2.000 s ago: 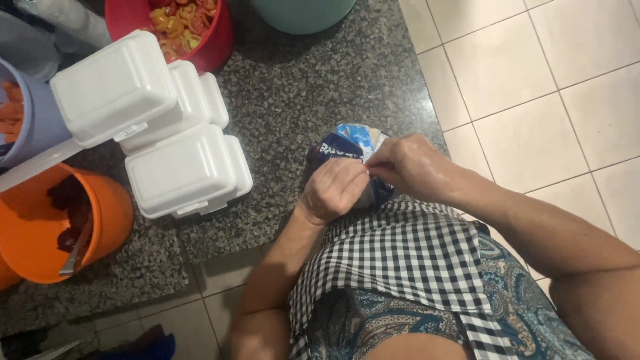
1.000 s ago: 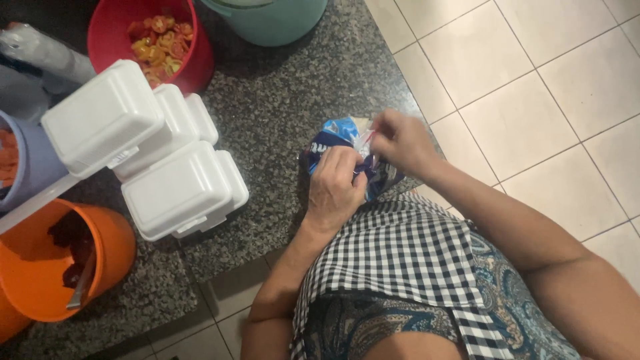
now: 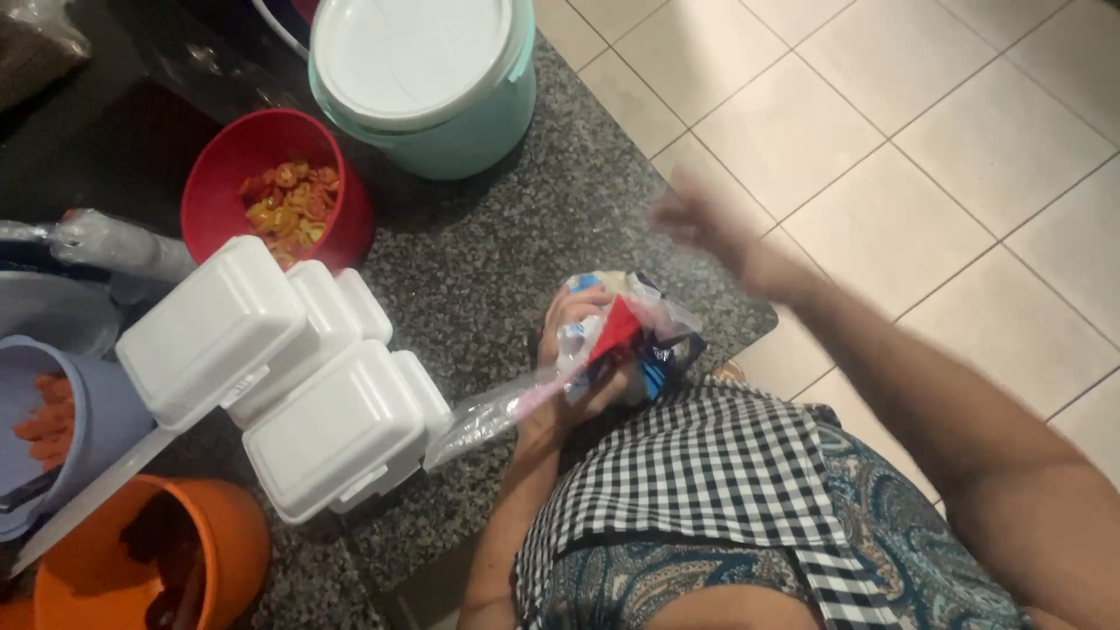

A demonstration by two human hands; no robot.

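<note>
A printed plastic food bag (image 3: 652, 363), blue, clear and red, rests at the edge of the granite counter (image 3: 490, 236), against the checked apron (image 3: 682, 464). Its long clear end trails left toward the foam boxes. Around the bag's left side closes my left hand (image 3: 573, 328), partly hidden by the film. My right hand (image 3: 709, 219) is blurred, raised off the bag to its upper right, fingers apart, and nothing shows in it.
White foam boxes (image 3: 332, 429) are stacked left of the bag. Around them stand a red bowl of cut tomatoes (image 3: 350, 210), a lidded teal bucket (image 3: 472, 131), an orange tub (image 3: 241, 542) and a lilac tub with orange pieces (image 3: 96, 429). Tiled floor (image 3: 919, 210) lies right.
My right hand has let go of the bag and moved away from it. The bag's clear end, earlier gathered between both hands, now hangs loose to the left. The view has shifted.
</note>
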